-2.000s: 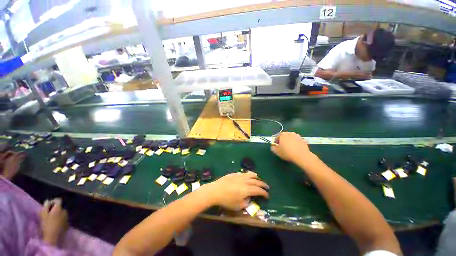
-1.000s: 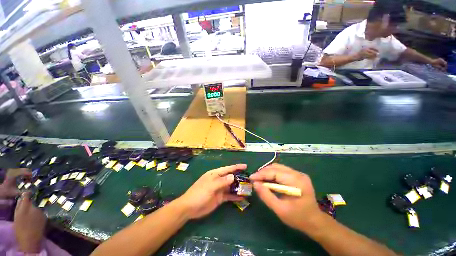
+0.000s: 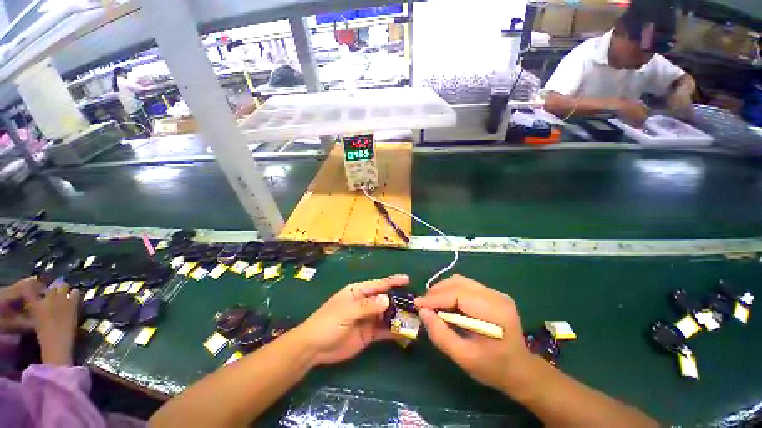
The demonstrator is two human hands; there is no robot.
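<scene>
My left hand [image 3: 355, 318] holds a small black watch unit [image 3: 402, 306] over the green bench. A battery [image 3: 406, 326] with a silver face and yellow edge hangs from its lower side. My right hand [image 3: 472, 326] grips a cream pen tool [image 3: 470, 324], its tip end at the unit's right edge; the fingers hide the exact contact. A white cable [image 3: 434, 229] runs from the right hand to the power supply [image 3: 360, 164], which shows red and green digits.
Black units with batteries lie in clusters at left [image 3: 121, 305], near left [image 3: 242, 328] and right [image 3: 671, 336]. Another unit [image 3: 543, 343] lies behind my right wrist. A dark pen tool [image 3: 391, 221] lies on the wooden board [image 3: 322, 213]. A person's hands [image 3: 57, 314] are at far left.
Since two seconds ago, my hands have come together, holding the unit and pen tool. Over the last second they barely moved, while the green digits changed.
</scene>
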